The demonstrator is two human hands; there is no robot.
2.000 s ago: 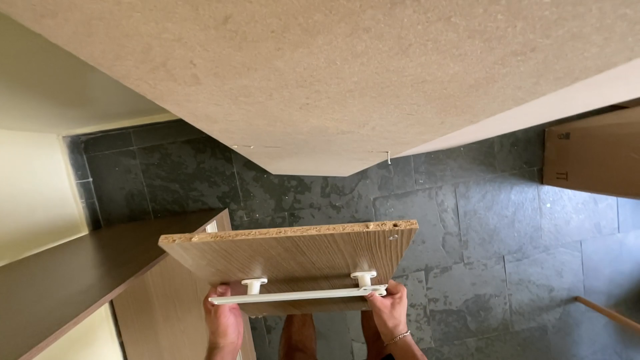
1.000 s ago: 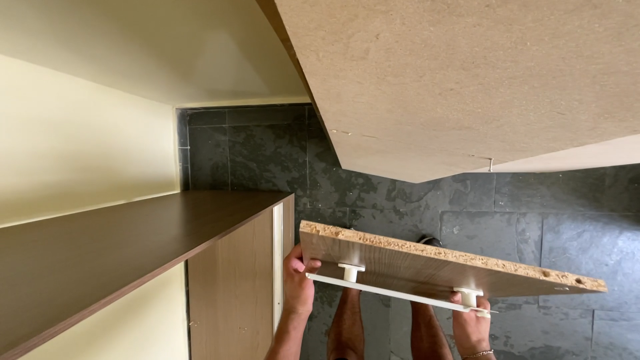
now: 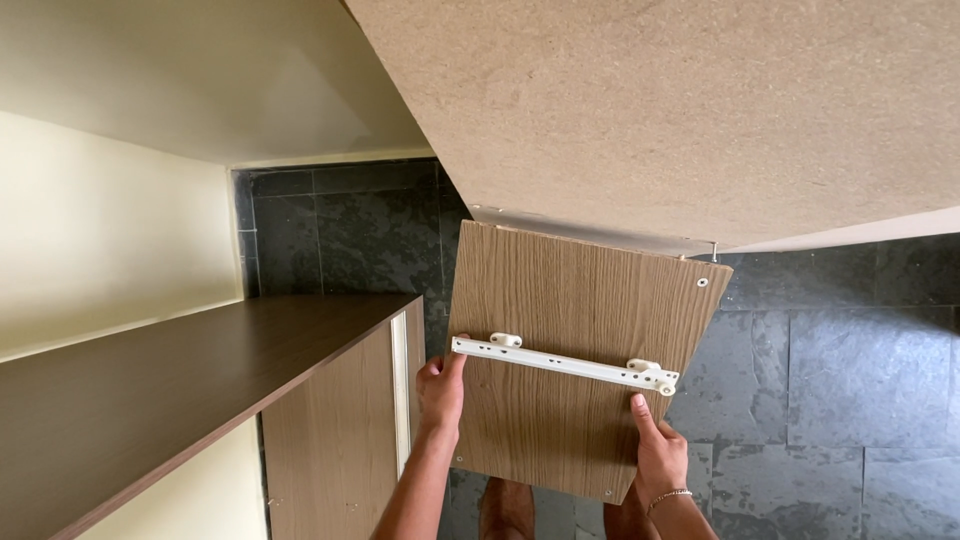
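Both hands grip a wood-grain particleboard panel (image 3: pixel 555 300), its broad face turned up toward me. My left hand (image 3: pixel 441 390) holds the left edge, near one end of a white metal drawer slide (image 3: pixel 559 363). On the right edge is my right hand (image 3: pixel 660 450), thumb on the face below the slide's roller end, a bracelet at the wrist. The slide runs across the panel on two white plastic spacers. A cam fitting or screw head (image 3: pixel 702 283) sits near the upper right corner. The panel's far edge is close to a large fibreboard sheet (image 3: pixel 660 112); whether they touch I cannot tell.
At left stands a dark wood-grain cabinet board (image 3: pixel 225 360), with a lighter side panel (image 3: pixel 330 442) bearing a white rail (image 3: pixel 400 390). A pale yellow wall (image 3: pixel 112 225) lies behind it. Dark slate tiles (image 3: pixel 750 375) cover the floor; my legs are below the panel.
The held panel has tilted, so its broad face now shows instead of mostly its raw chipboard edge. Its far edge has come close to the fibreboard sheet. My right hand now grips the side edge.
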